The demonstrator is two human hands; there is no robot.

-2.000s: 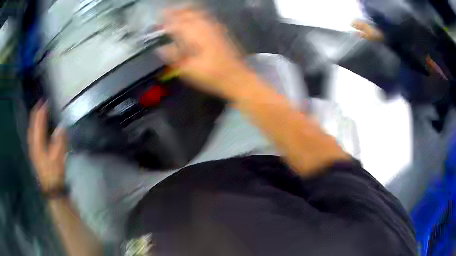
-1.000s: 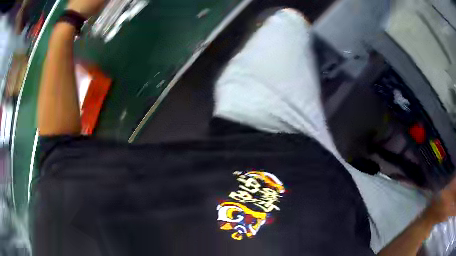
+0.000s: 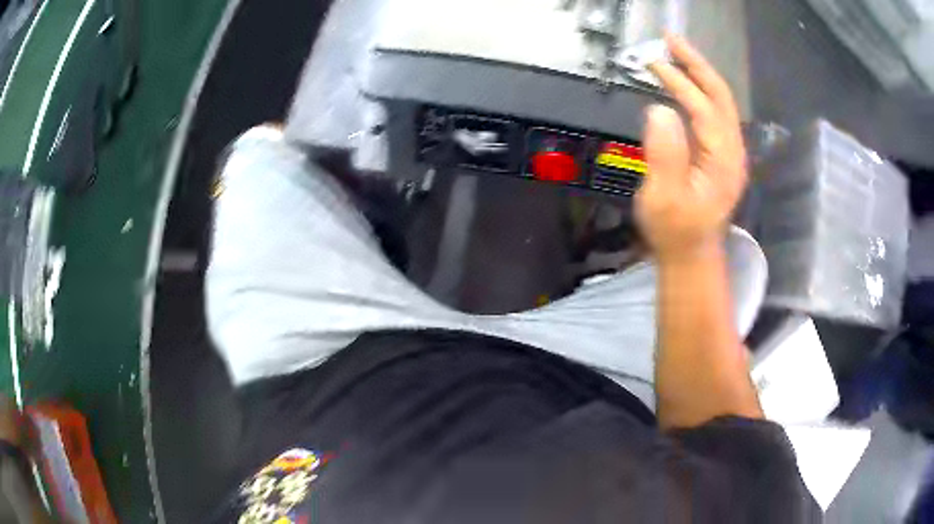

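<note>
The bench machine (image 3: 492, 77) stands between my knees, with a pale flat top and a dark front panel. A silver metal clamp or fixture (image 3: 604, 20) sits at the back of its top. My right hand (image 3: 696, 154) is over the machine's right front corner, fingers extended towards a small shiny piece (image 3: 643, 55) beside the clamp. The thumb is apart from the fingers; whether they grip the piece is unclear. My left hand is not in view.
The red button (image 3: 554, 164) and yellow-red label (image 3: 621, 157) are on the front panel. The green bench (image 3: 97, 256) runs along the left, with an orange-red box (image 3: 74, 461) at lower left. A grey translucent box-like block (image 3: 845, 225) and white sheets (image 3: 794, 374) are at right.
The view has swung from the green bench back to the machine. My left arm, earlier over the bench, has left the picture. My right hand is now at the machine top.
</note>
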